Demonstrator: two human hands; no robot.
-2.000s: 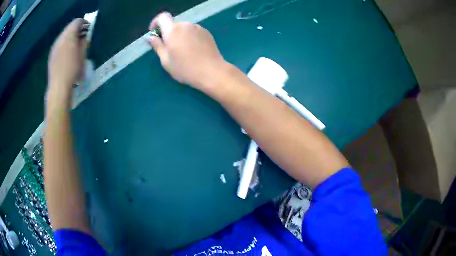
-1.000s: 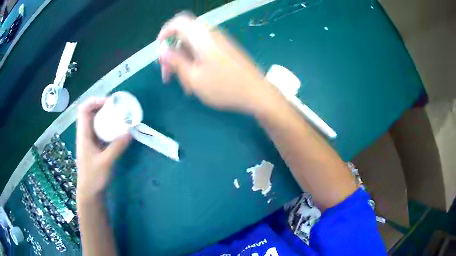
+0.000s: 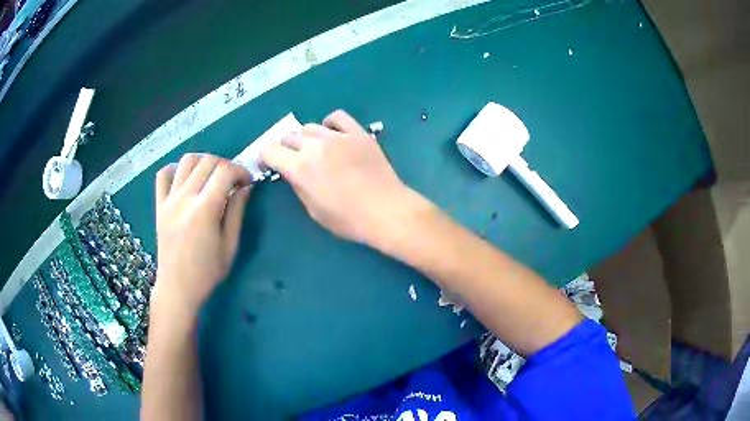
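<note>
My left hand [image 3: 197,205] and my right hand [image 3: 333,168] are close together over the upper middle of the bench. Between them is a white fan housing [image 3: 267,145], its handle pointing up and right; its round head is hidden behind my left hand. Both hands grip it. A small silvery circuit board [image 3: 265,176] shows at my fingertips against the housing. Another white fan housing [image 3: 493,138] lies on the bench to the right, its handle pointing down and right.
Green and silver board strips [image 3: 103,279] lie at the left. A fan housing [image 3: 62,177] is on the dark belt beyond the pale rail [image 3: 206,105]. A carton [image 3: 633,288] holds jumbled parts at lower right. A thin wire loop [image 3: 526,20] lies at the far edge.
My left hand has turned over, palm down, with the housing, whose handle now points up and right. My right hand has come down to meet it. The view has shifted slightly.
</note>
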